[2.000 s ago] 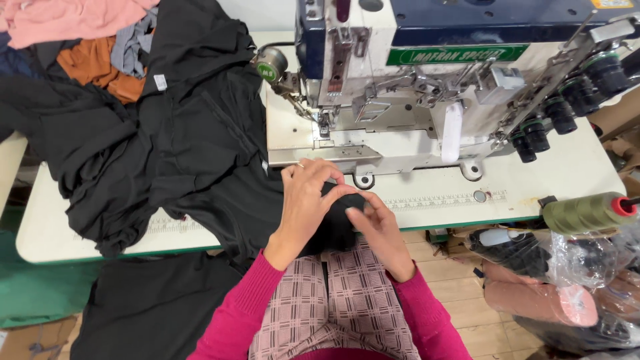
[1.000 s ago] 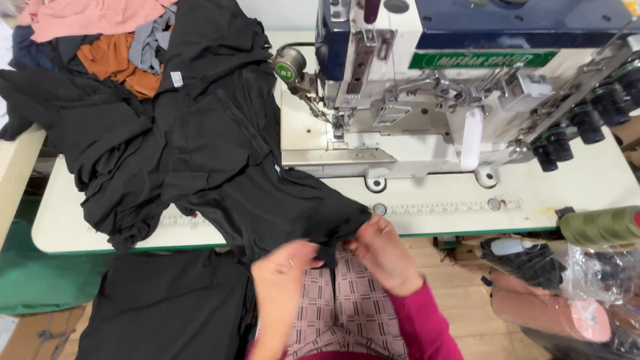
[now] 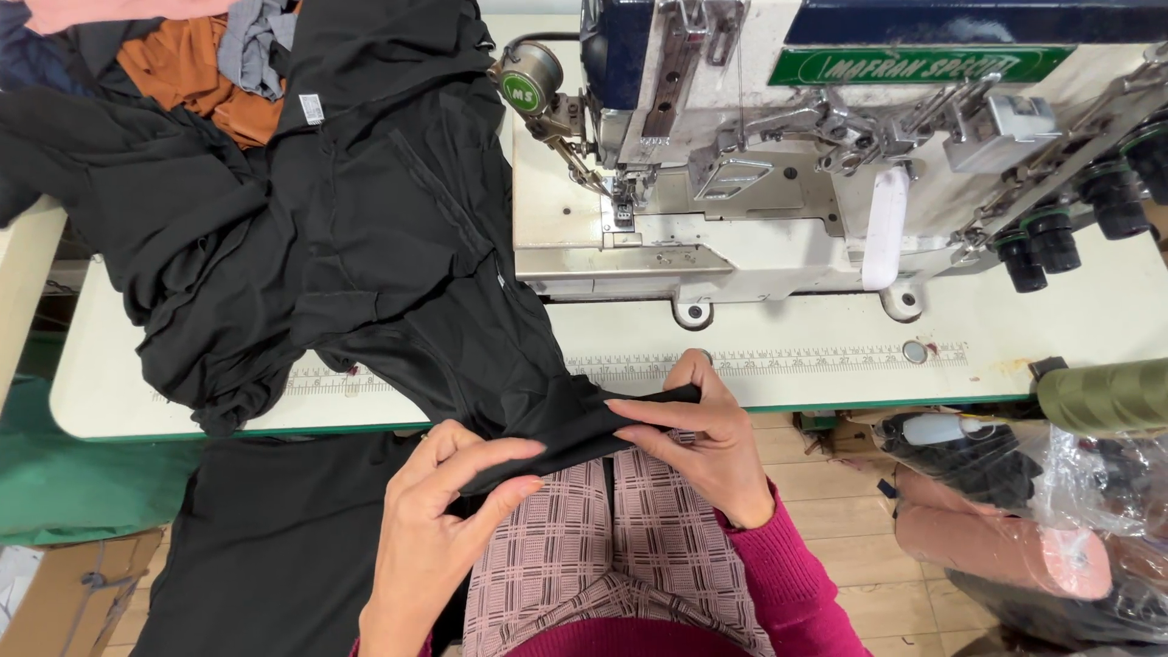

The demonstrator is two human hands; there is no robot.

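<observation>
A black fabric garment [image 3: 392,219] is spread over the left part of the sewing table, and its lower end reaches past the front edge to above my lap. That end is folded into a band. My left hand [image 3: 447,520] pinches the band's left part between thumb and index finger. Farther right, my right hand [image 3: 698,438] grips the same band between thumb and fingers. Behind my hands stands an industrial sewing machine [image 3: 785,201]; its presser foot [image 3: 623,210] has no part of the garment under it.
A printed ruler [image 3: 776,360] runs along the table's front edge. Orange cloth [image 3: 196,68] and grey cloth lie at the back left. More black cloth [image 3: 274,538] hangs below the table. At the right are an olive thread cone [image 3: 1104,394] and a pink roll [image 3: 995,538] partly under clear plastic.
Two seconds ago my hands were close together on a bunched black piece. One second ago they held the garment's end, with my left hand blurred; now they are apart along its folded band.
</observation>
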